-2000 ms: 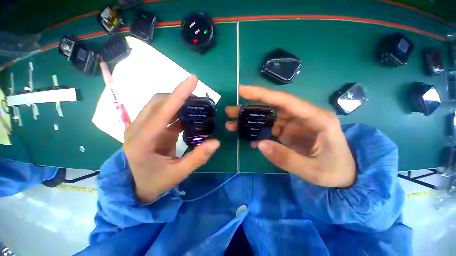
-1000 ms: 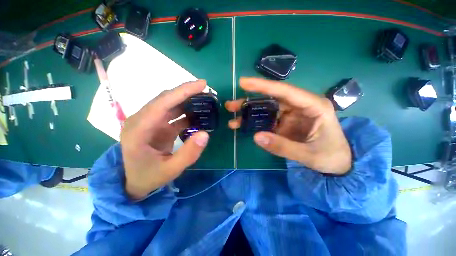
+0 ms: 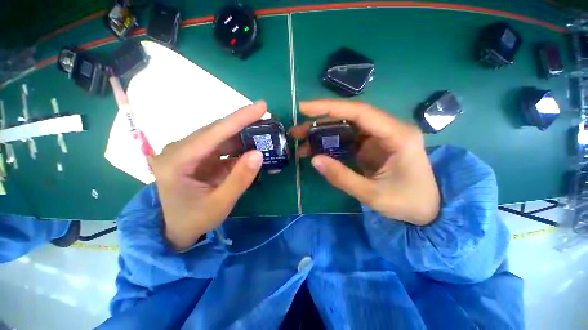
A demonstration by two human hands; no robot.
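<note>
My left hand (image 3: 206, 169) holds a black square smartwatch (image 3: 274, 143) between thumb and fingers; its screen shows a pale QR code with small text below. My right hand (image 3: 380, 161) holds another black square smartwatch (image 3: 331, 140), its screen also showing a QR code. The two watches are side by side, one on each side of the white dividing line, a small gap between them. Both thumbs rest at the lower part of the watches. Fingers partly hide the cases.
A round watch (image 3: 235, 29) with coloured icons lies behind. White paper (image 3: 180, 90) with a pink pen (image 3: 132, 122) lies left, near clustered watches (image 3: 130, 59). More watches (image 3: 348, 71) lie right on the green surface (image 3: 400, 58). A white strip (image 3: 42, 127) lies far left.
Both screens have changed from white text menus to QR codes. The hands and watches have come slightly closer together. The bench has shifted a little left and up in view.
</note>
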